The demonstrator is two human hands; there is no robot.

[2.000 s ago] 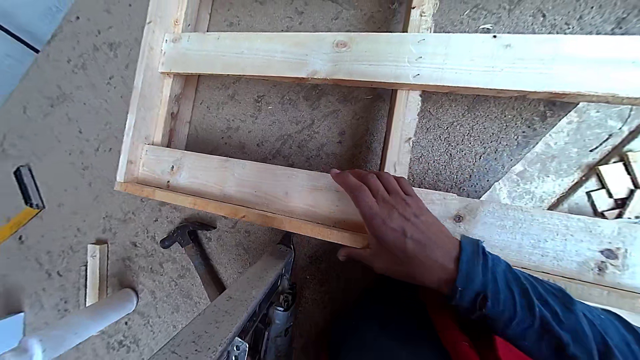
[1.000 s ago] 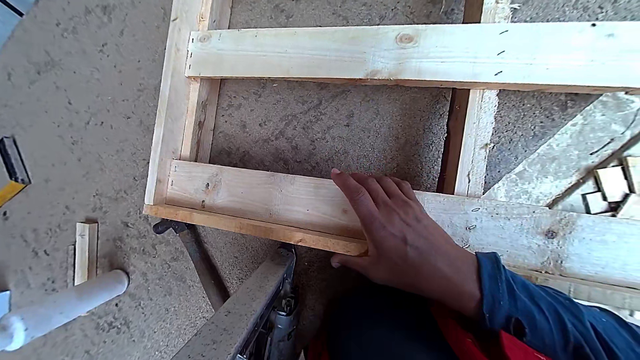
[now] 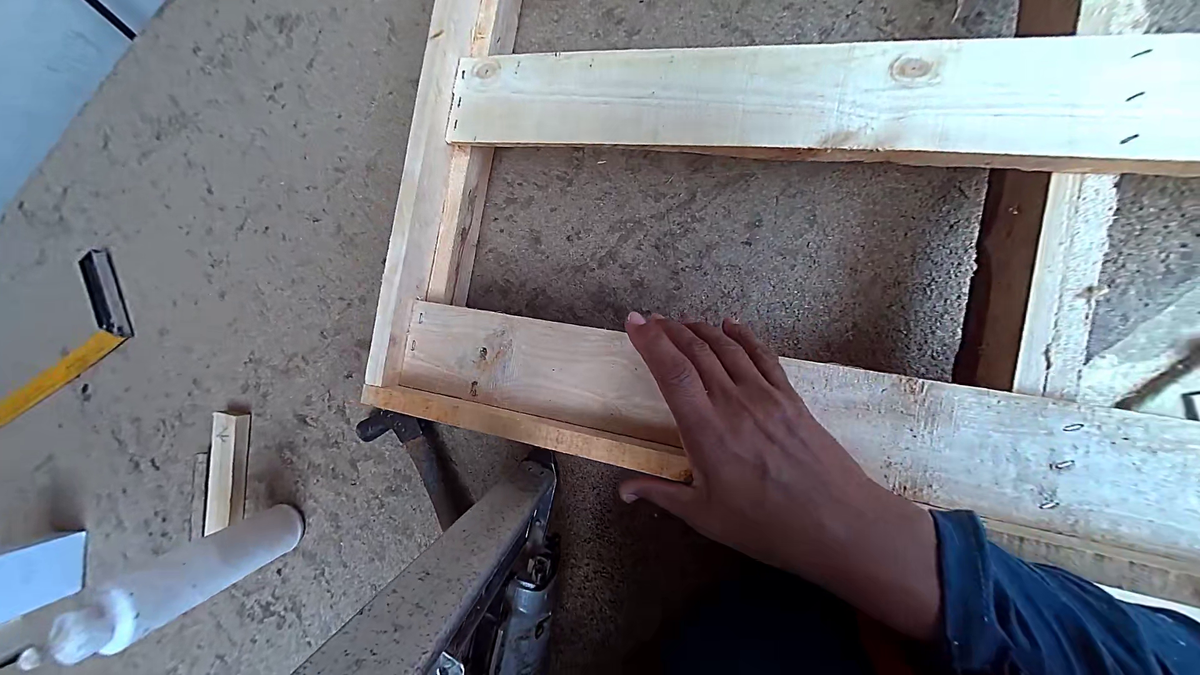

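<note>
My right hand (image 3: 769,441) grips the near board (image 3: 562,366) of a wooden frame, its fingers over the top face and its thumb at the front edge. Left of it, a narrow strip (image 3: 525,427) edges the board as far as the frame's corner. My left hand is out of view. Below the board, a long grey metal tool (image 3: 450,572) with a silver cylinder (image 3: 527,619) reaches up from the bottom edge; its kind is unclear. A hammer (image 3: 436,469) lies partly under the corner. Staples show in the slat (image 3: 750,98) farther up.
On the concrete floor at left lie a yellow-and-black tool (image 3: 108,295), a small wood offcut (image 3: 227,469) and a pale tube (image 3: 206,577). A dark-and-pale crosspiece (image 3: 1031,281) runs under the boards at right. A light blue surface (image 3: 56,75) fills the upper left corner.
My right hand is closer to the frame's left corner along the near board. The frame sits farther right in the view, and its corner now covers part of the hammer, which was uncovered two seconds ago.
</note>
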